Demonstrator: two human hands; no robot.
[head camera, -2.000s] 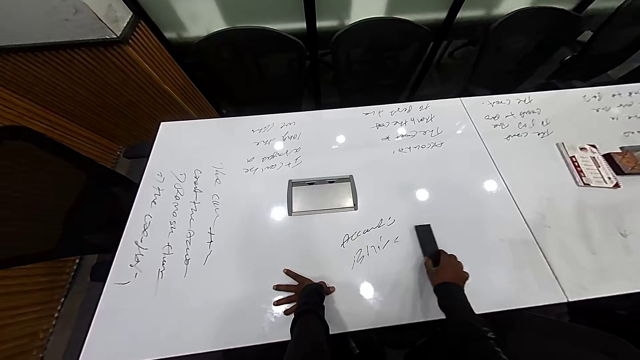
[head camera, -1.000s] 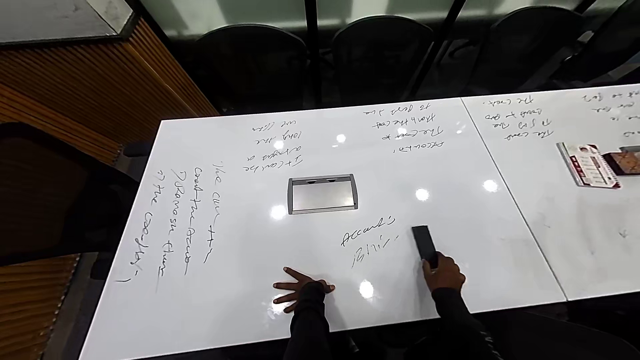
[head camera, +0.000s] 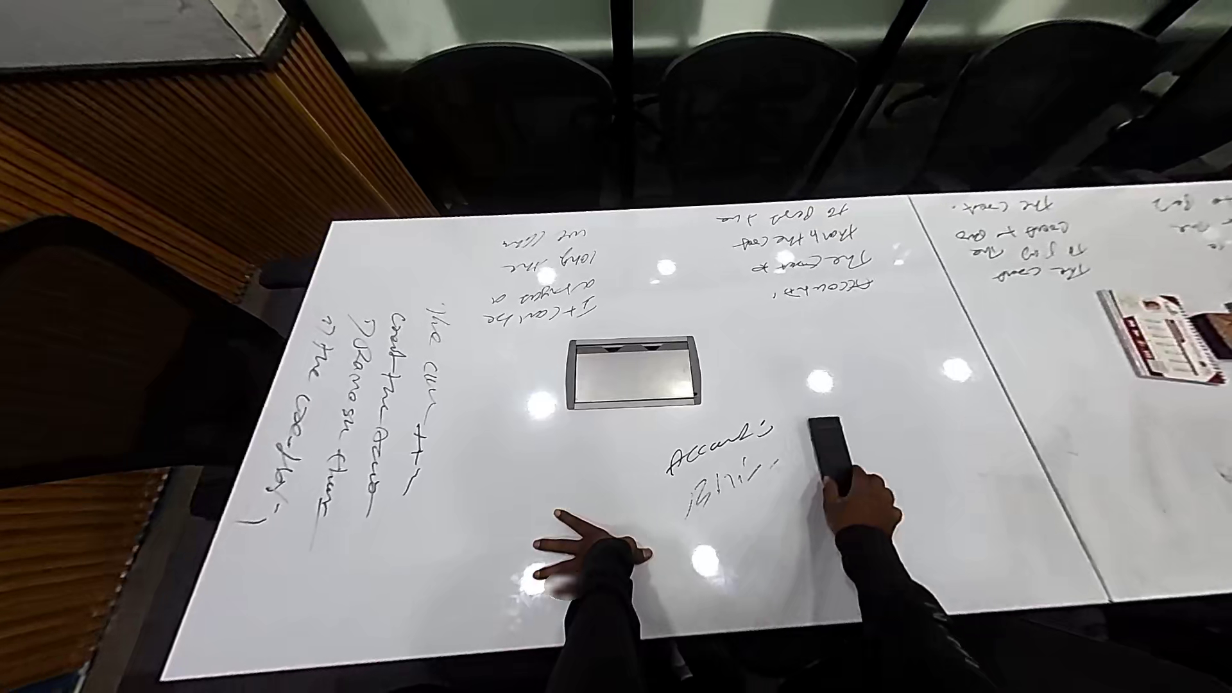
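On the glossy white tabletop (head camera: 462, 587), my left hand (head camera: 587, 549) rests palm down near the front edge, fingers spread and holding nothing. My right hand (head camera: 864, 500) grips the near end of a black whiteboard eraser (head camera: 828, 445), which lies on the table surface. Just left of the eraser is handwriting (head camera: 722, 462) in dark marker, two short lines. Beyond it, a grey metal-framed panel (head camera: 633, 375) is set in the table. More handwriting (head camera: 361, 414) runs along the left side, and further lines (head camera: 799, 241) stand near the far edge.
A spiral-bound booklet (head camera: 1160, 337) lies at the right, beside a dark brown object (head camera: 1215, 332). A seam (head camera: 1011, 404) divides the tabletop. Black chairs (head camera: 760, 115) line the far side, and another dark chair (head camera: 115, 346) stands at the left by a slatted wooden panel (head camera: 192, 135).
My right hand and the eraser have shifted slightly left since two seconds ago. My left hand has stayed in place, fingers spread.
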